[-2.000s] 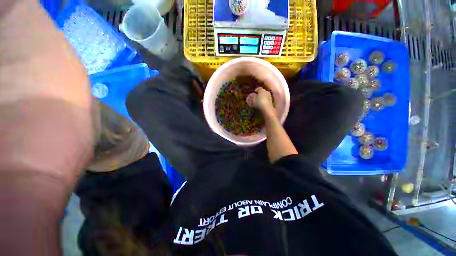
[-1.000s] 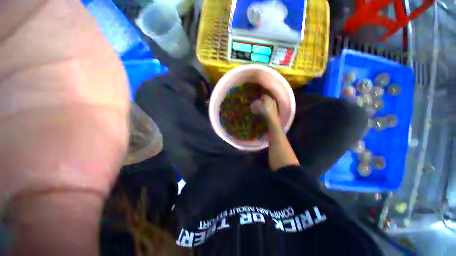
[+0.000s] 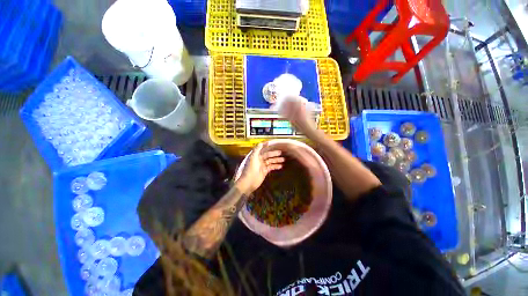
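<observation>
My left hand [image 3: 261, 166], with a tattooed forearm, is over the left rim of the pink bucket [image 3: 320, 217], fingers spread and nothing seen in it. Multicoloured beads [image 3: 283, 196] lie in the bucket between my legs. My right hand [image 3: 296, 111] is blurred, above the front edge of the digital scale [image 3: 252, 81]; whether it holds something cannot be told. On the scale's blue platform lie a speckled ball [image 3: 270, 92] and a whitish, glaring thing [image 3: 288, 85], close to my right fingertips.
The scale stands on a yellow crate [image 3: 226, 104]. The left blue tray [image 3: 124, 167] holds clear balls; an upper-left tray [image 3: 130, 139] is full of small clear pieces. A translucent jug [image 3: 156, 101] and white buckets stand behind. The right tray [image 3: 443, 173] holds speckled balls. A red stool [image 3: 399, 37] is beyond.
My right hand has left the beads and moved forward to the scale. A large blurred hand close to the camera at left is gone; my left hand is now at the bucket. The view has shifted.
</observation>
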